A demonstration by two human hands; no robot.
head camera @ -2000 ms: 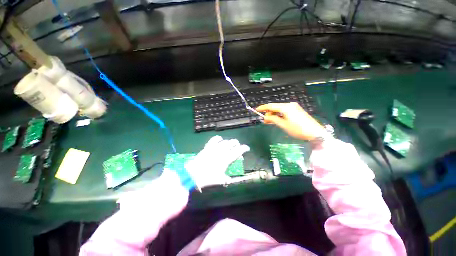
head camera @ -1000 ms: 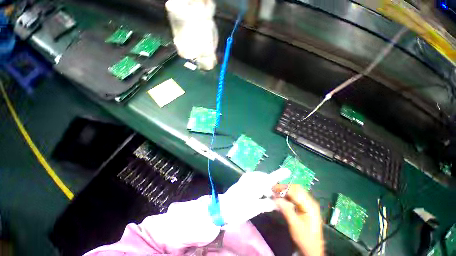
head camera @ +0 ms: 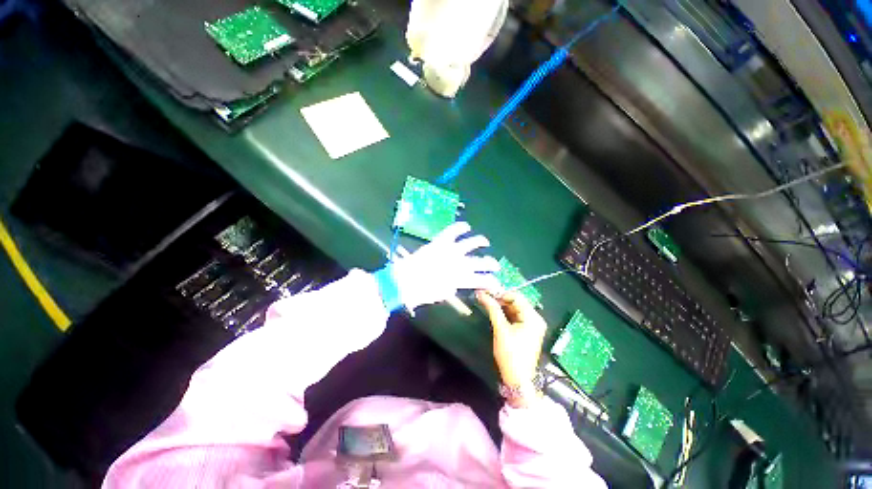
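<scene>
My left hand (head camera: 443,272), in a white glove with a blue wrist strap (head camera: 389,287), has its fingers spread beside and partly over a green circuit board (head camera: 517,282). Nothing shows held in it. My right hand (head camera: 516,329), bare with a metal watch, pinches the end of a thin white cable (head camera: 677,209) at that board's near edge. The fingers hide the cable tip, so I cannot tell if it is plugged in. Another circuit board (head camera: 427,208) lies beyond my left hand. Two more boards (head camera: 583,350) (head camera: 648,422) lie to the right.
A black keyboard (head camera: 655,298) lies behind the boards, with the white cable crossing its end. A yellow card (head camera: 344,124), white-wrapped roll (head camera: 454,38) and black mat with boards (head camera: 158,48) are at upper left. A black tote with boards (head camera: 239,277) is below the bench. Pale sticks (head camera: 577,390) lie near the edge.
The view has turned and shifted. My left hand has opened from a pointing shape and is at the second board instead of the third. My right hand has moved there too, with the cable end.
</scene>
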